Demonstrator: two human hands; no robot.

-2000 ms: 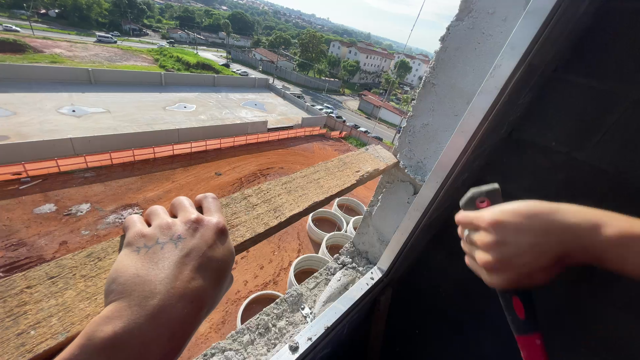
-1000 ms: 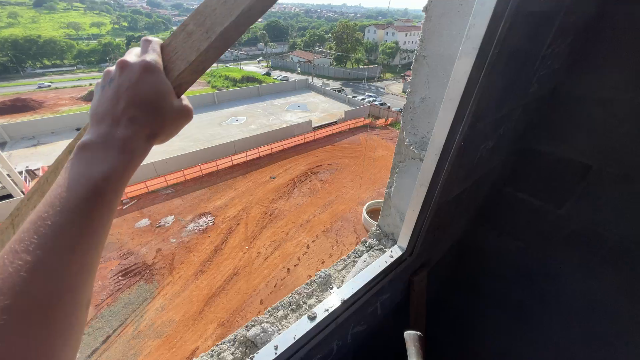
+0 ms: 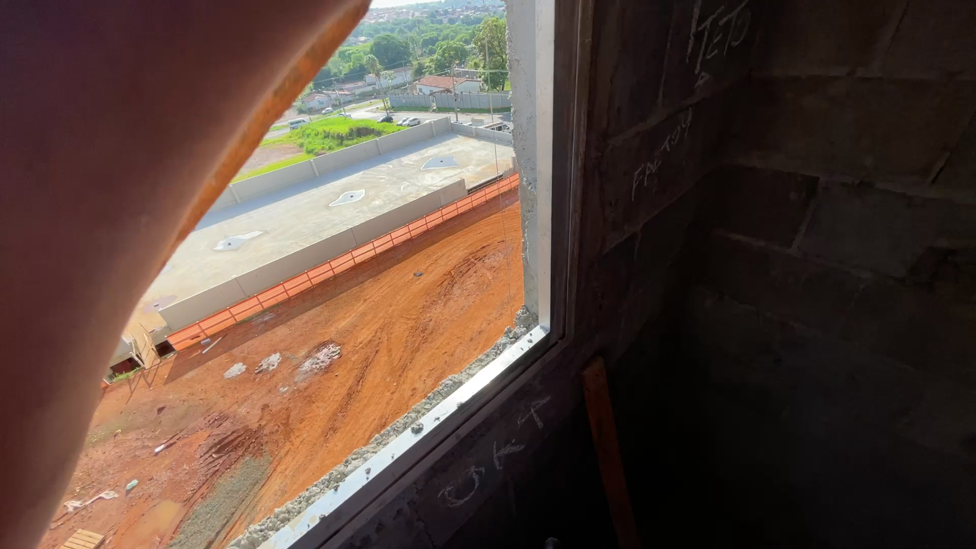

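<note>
A blurred, dark forearm (image 3: 114, 191) fills the left side, very near the camera; it seems to be my left arm, and its hand lies outside the picture. My right hand does not show either. Across the middle runs the metal window frame (image 3: 457, 393), with crumbs of mortar on its lower rail. Outside it is a rough mortar sill (image 3: 396, 436). A narrow wooden strip (image 3: 608, 450) stands tilted against the dark wall below the frame's corner. At the bottom edge a small metallic tip (image 3: 552, 543) peeks in, too little of it to identify.
A dark block wall (image 3: 862, 305) with chalk writing rises on the right. Through the opening, far below, lie red soil (image 3: 381, 328), an orange mesh fence (image 3: 328, 271) and a walled concrete slab (image 3: 305, 221). The drop beyond the sill is several storeys.
My left hand, on a wooden board in both earlier frames, is out of view, as is the board. My right hand, holding a red-and-black handled tool at first, has left view. The view has swung.
</note>
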